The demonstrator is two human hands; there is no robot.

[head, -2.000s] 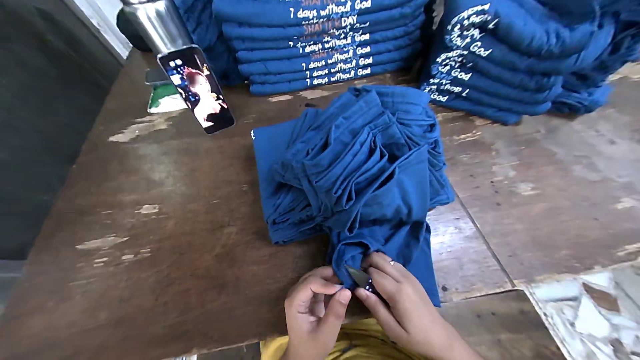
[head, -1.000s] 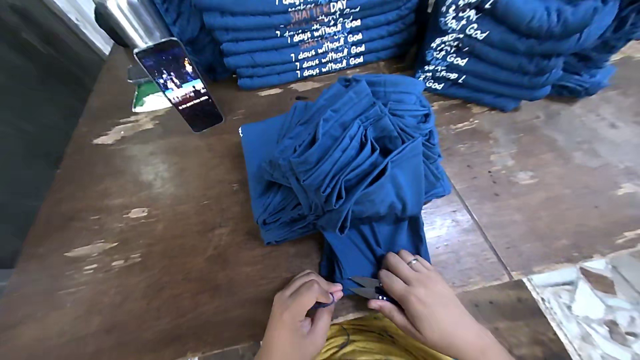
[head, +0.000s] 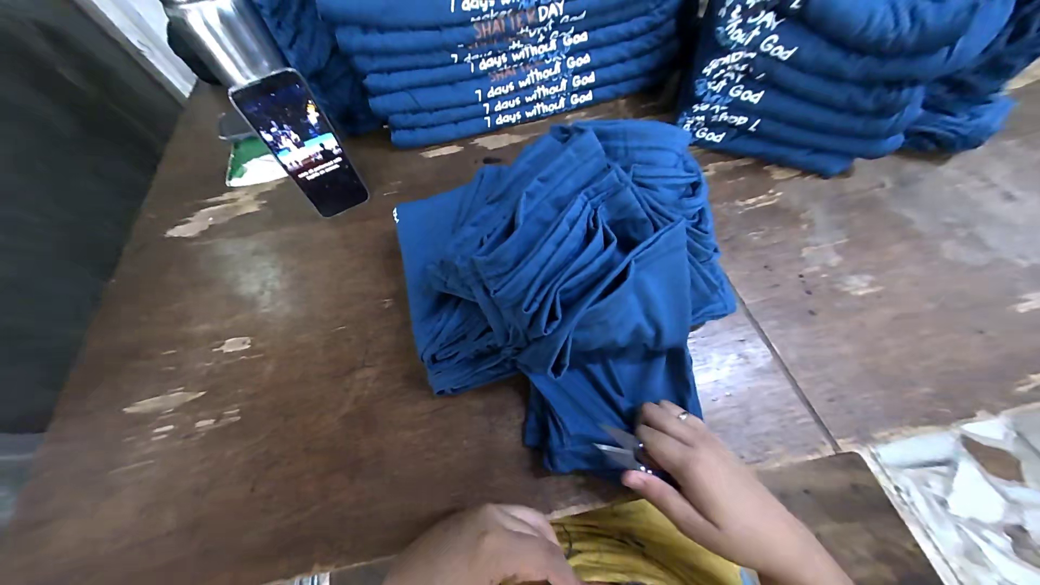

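My right hand (head: 699,487) holds small thread snips (head: 624,452), their two pointed blades apart, over the lower end of a blue fabric garment (head: 609,398). That end lies near the table's front edge, below a heap of bunched blue fabric (head: 569,244). At the bottom of the view, beside yellow cloth (head: 650,540), is my left hand (head: 487,548). Its fingers are curled and partly out of sight, so whether it holds anything cannot be told.
Folded blue garments with printed lettering stand in a stack (head: 520,73) at the back and another stack (head: 812,89) at the right. A lit phone (head: 301,142) leans on a metal bottle (head: 227,36). The worn wooden table (head: 268,325) has a seam. White scraps (head: 975,479) lie lower right.
My left hand has left the fabric's lower edge and moved down toward the yellow cloth. The snips remain in my right hand. The fabric end between my hands now lies flatter than two seconds ago.
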